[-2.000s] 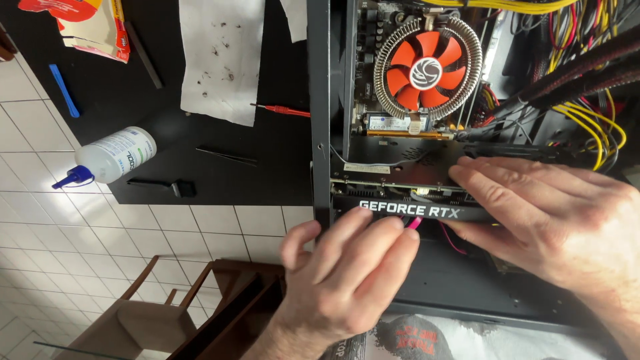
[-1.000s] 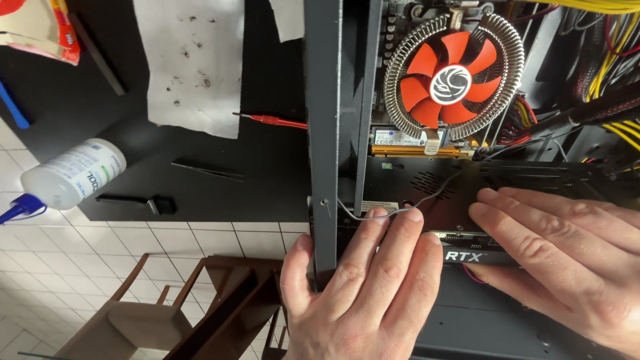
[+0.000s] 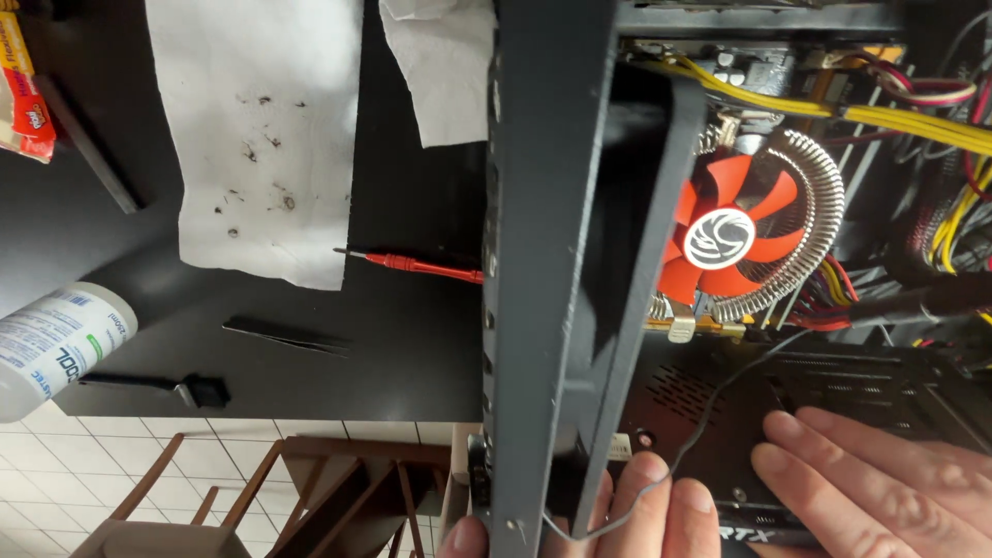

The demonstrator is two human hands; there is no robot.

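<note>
Inside a black computer case lies a graphics card (image 3: pixel 728 411) with a dark backplate and pale lettering along its edge. My right hand (image 3: pixel 876 488) rests its fingers flat on the backplate; its thumb is mostly hidden below the card's edge. At the bottom, my left hand (image 3: pixel 643 511) reaches around the case frame (image 3: pixel 542 279), fingertips at the card's near end and thumb outside the frame. A thin grey wire (image 3: pixel 701 426) runs over the card and across the left fingers. Above the card sits a CPU cooler with a red fan (image 3: pixel 721 238).
Yellow cables (image 3: pixel 852 112) cross the case's upper part. On the black table (image 3: pixel 418 372) left of the case lie a red screwdriver (image 3: pixel 418 267), tweezers (image 3: pixel 287 338), a small black brush (image 3: pixel 203 390), a plastic bottle (image 3: pixel 66 349) and stained white paper (image 3: pixel 263 155). A wooden chair (image 3: pixel 155 535) stands below.
My left hand has moved from the card's lettered edge to its end by the case frame. My right hand stays on the card. The view has moved closer.
</note>
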